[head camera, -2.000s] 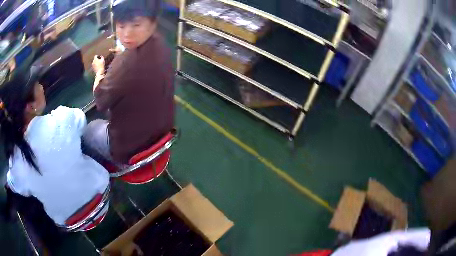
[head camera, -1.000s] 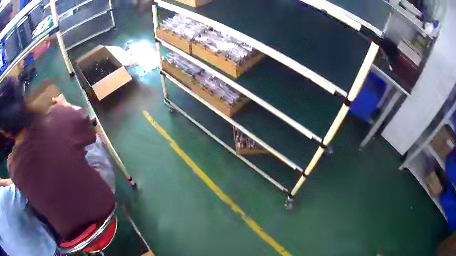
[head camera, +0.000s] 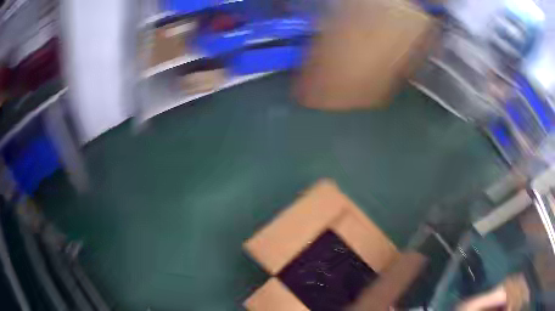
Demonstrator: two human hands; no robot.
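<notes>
An open brown carton (head camera: 304, 228) stands on the green floor at the bottom centre, with its flaps spread. Dark, shiny items (head camera: 325, 273) lie inside it; blur hides what they are. Neither my left hand nor my right hand can be made out. A blurred skin-toned shape, perhaps a hand or arm (head camera: 490, 299), shows at the bottom right edge, and it does not look like mine.
A large brown carton or board (head camera: 365, 61) stands at the top centre. Blue bins (head camera: 268, 59) sit on shelving beside it. A tall white panel (head camera: 97, 67) and a blue bin (head camera: 33, 159) are at the left. Blurred frames and furniture line the right.
The view has swung far to the right. The seated people and the wheeled rack's trays have left view, and the open carton has come in at the bottom.
</notes>
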